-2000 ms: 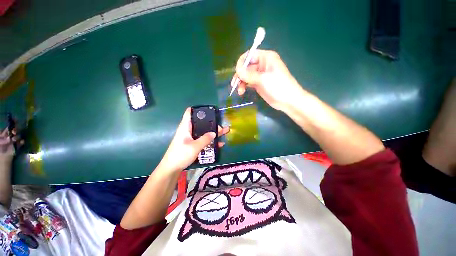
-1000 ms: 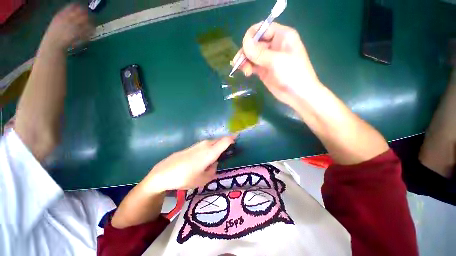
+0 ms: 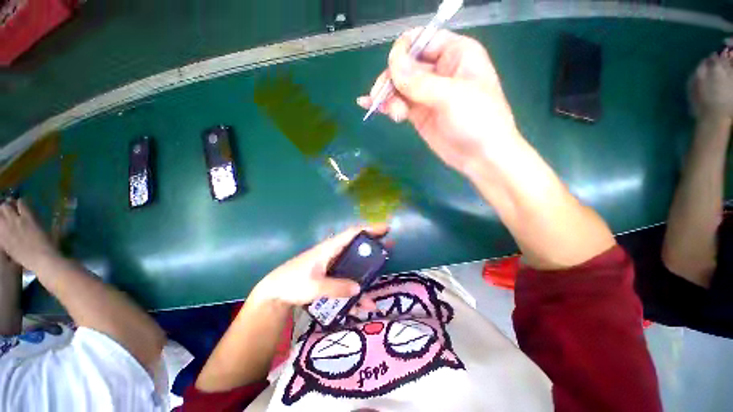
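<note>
My left hand (image 3: 301, 278) holds a black phone body (image 3: 367, 256) at the bench's near edge. The phone is tilted, its round silvery disc at the upper end and a pale patterned area at the lower end, with my thumb across it. My right hand (image 3: 450, 92) holds thin silver tweezers (image 3: 414, 50) with a whitish end like a pen, the tip pointing down above the green bench. The tip is apart from the phone. I cannot tell whether it holds anything. Yellow-olive tape (image 3: 375, 195) is stuck on the bench between my hands, with a clear shiny piece (image 3: 338, 169) beside it.
Two phone bodies (image 3: 140, 172) (image 3: 220, 163) lie to the left. A dark slab (image 3: 577, 78) lies at the right. A pale divider strip (image 3: 201, 74) runs along the far side, with a small dark object beyond it. People's arms are at both sides. A red tray (image 3: 36, 28) is far left.
A second phone body now lies at the left. The phone in my left hand shows again, tilted nearer my body. The neighbour's arm at left has drawn back. My right hand stays raised with the tweezers.
</note>
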